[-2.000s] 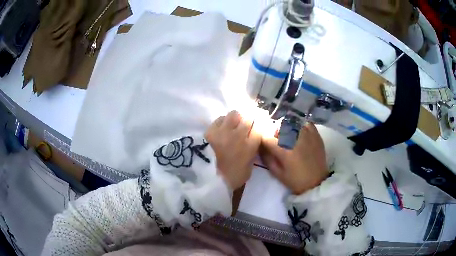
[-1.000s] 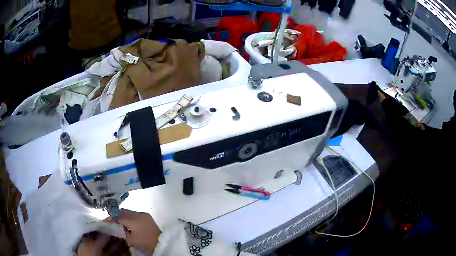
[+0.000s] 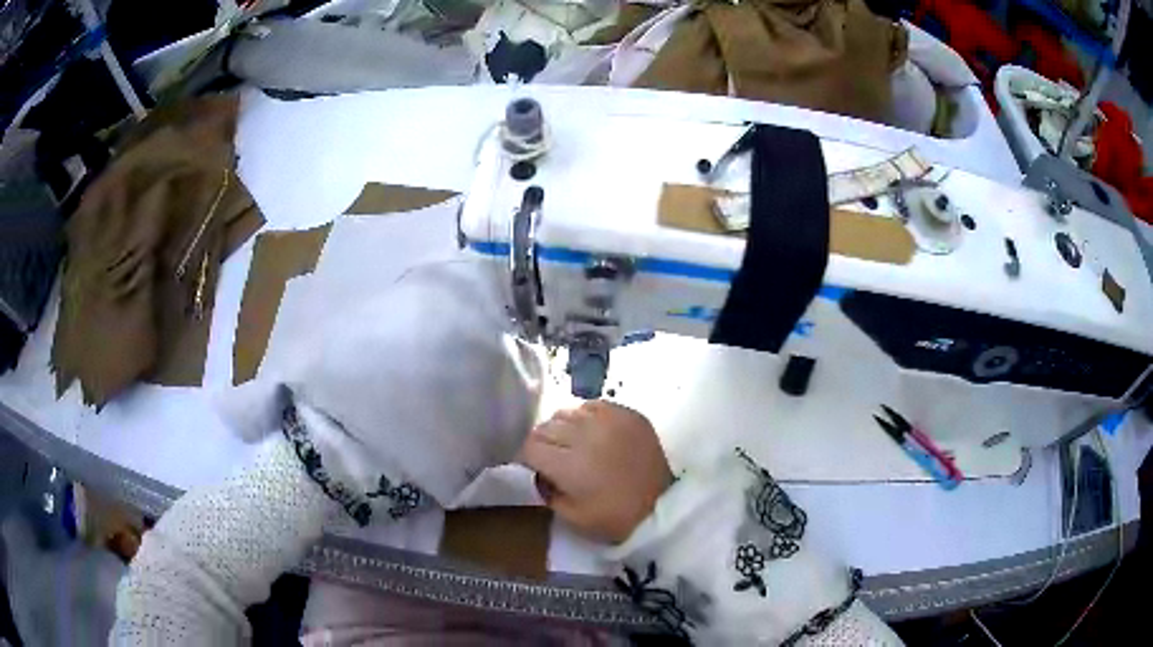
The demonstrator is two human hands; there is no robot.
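A pale grey-white lining piece [image 3: 392, 367] lies bunched left of the needle area [image 3: 556, 367], over a brown panel [image 3: 272, 297] whose edges show at its left and back. Another brown part [image 3: 496, 540] shows at the table's front edge. My right hand [image 3: 604, 470] is just in front of the presser area, its fingers closed on the lining's right edge. My left hand is hidden by the lining; only its embroidered sleeve shows at the lower left.
The white machine head [image 3: 632, 253] with a black band [image 3: 778, 234] stands over the work. Snips [image 3: 923, 449] lie at right. Brown pieces with a zip [image 3: 139, 266] are heaped at left. A bin of brown cloth [image 3: 784, 57] is behind. An edge ruler [image 3: 417, 571] runs along the front.
The view turned right and has swung back left. Since two seconds ago, the lining's left part has folded over towards the needle and covers my left hand, uncovering more brown panel.
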